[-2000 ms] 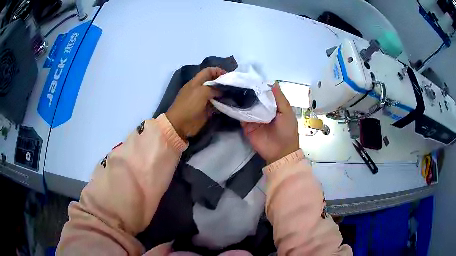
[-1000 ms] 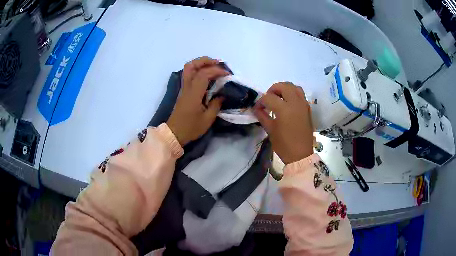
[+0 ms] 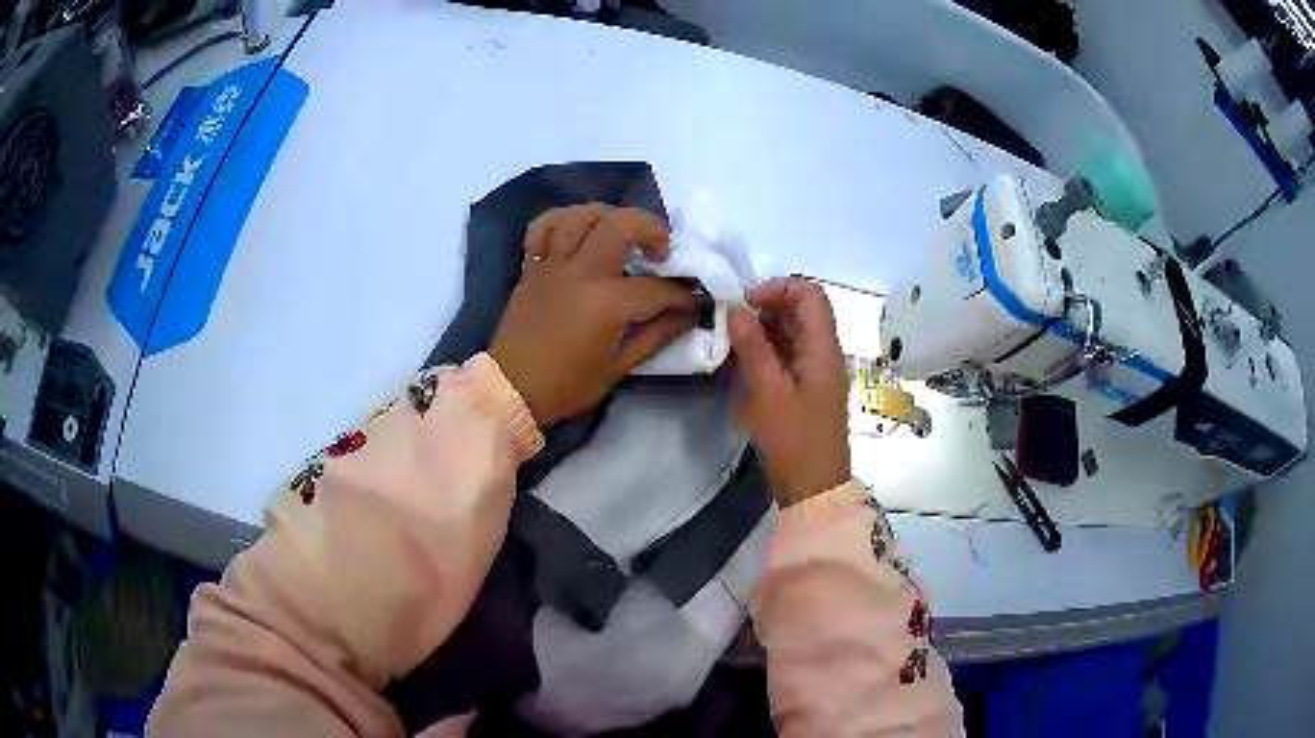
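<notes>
A dark grey garment panel [image 3: 563,188] lies on the table and runs down towards my lap. White pocketing [image 3: 701,257] is bunched between my hands, with a bit of dark cloth showing in its fold. My left hand [image 3: 591,303] grips the fold from the left, its thumb and a finger at the dark part. My right hand [image 3: 790,368] pinches the right edge of the white cloth; its fingertips are partly hidden. Below, more white cloth [image 3: 642,461] lies with dark grey strips [image 3: 707,545] across it, reaching over the table's front edge.
The sewing machine head [image 3: 981,274] stands at right, its needle area beside my right hand. Black thread snips [image 3: 1027,505] lie in front of a dark red block [image 3: 1048,440]. Yellow-orange handles [image 3: 1209,548] show at the far right. A blue JACK label [image 3: 202,209] is at left.
The white cloth is folded smaller between my hands, and the dark opening is mostly closed. The grey panel's top now lies flatter and shows more. My right hand has moved slightly left since a second ago.
</notes>
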